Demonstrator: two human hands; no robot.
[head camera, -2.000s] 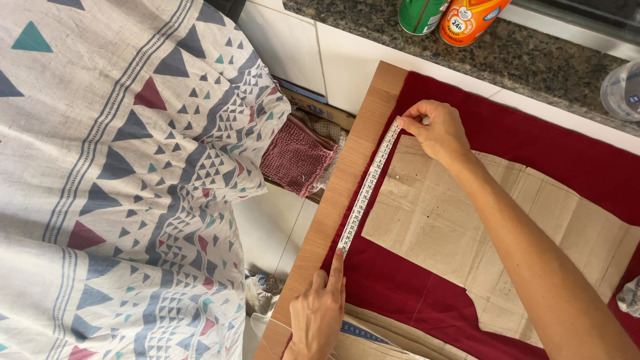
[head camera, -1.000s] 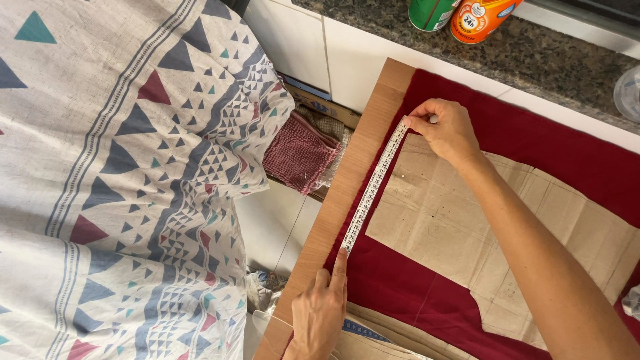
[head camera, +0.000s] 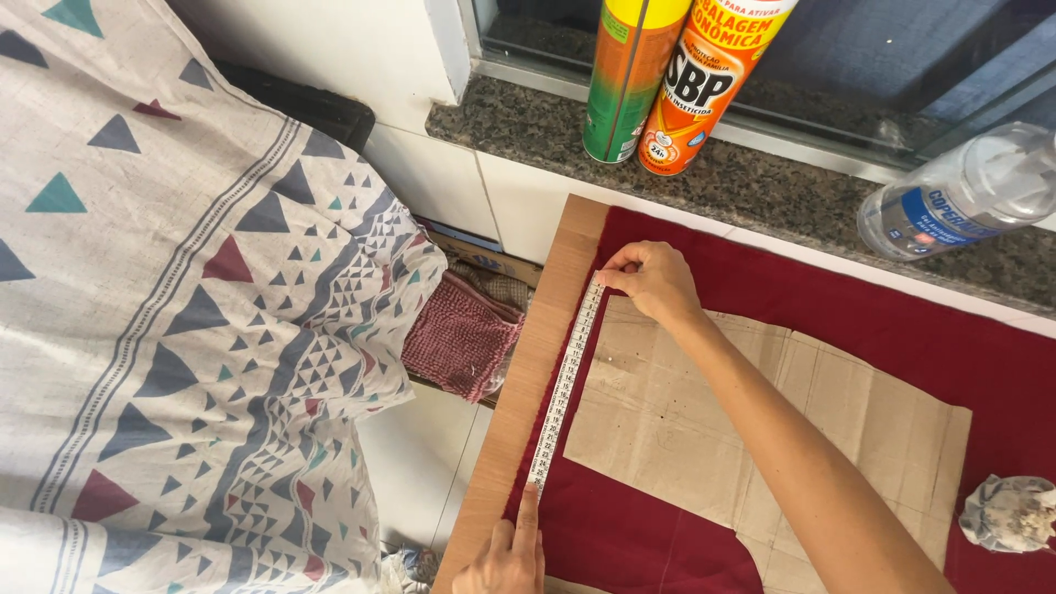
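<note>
My right hand (head camera: 648, 280) pinches the upper end of a white measuring tape (head camera: 567, 371) between thumb and index finger. The tape lies straight along the left edge of dark red fabric (head camera: 635, 520). Low in view, my left hand (head camera: 507, 549) points its index finger onto the lower part of the tape; its other fingers are curled, and what lies under them is hidden. A brown paper pattern piece (head camera: 660, 412) rests on the fabric just right of the tape, partly covered by my right forearm.
The fabric lies on a wooden table (head camera: 503, 437). Spray cans (head camera: 697, 82) and a clear plastic bottle (head camera: 949, 198) stand on a granite sill (head camera: 792, 177). A patterned curtain (head camera: 206, 330) hangs at left. Near the table's right side sits a crumpled plastic-wrapped bundle (head camera: 1006, 513).
The view has shifted, showing more of the sill and its bottle. Both hands stay at the tape, with no plain move along it.
</note>
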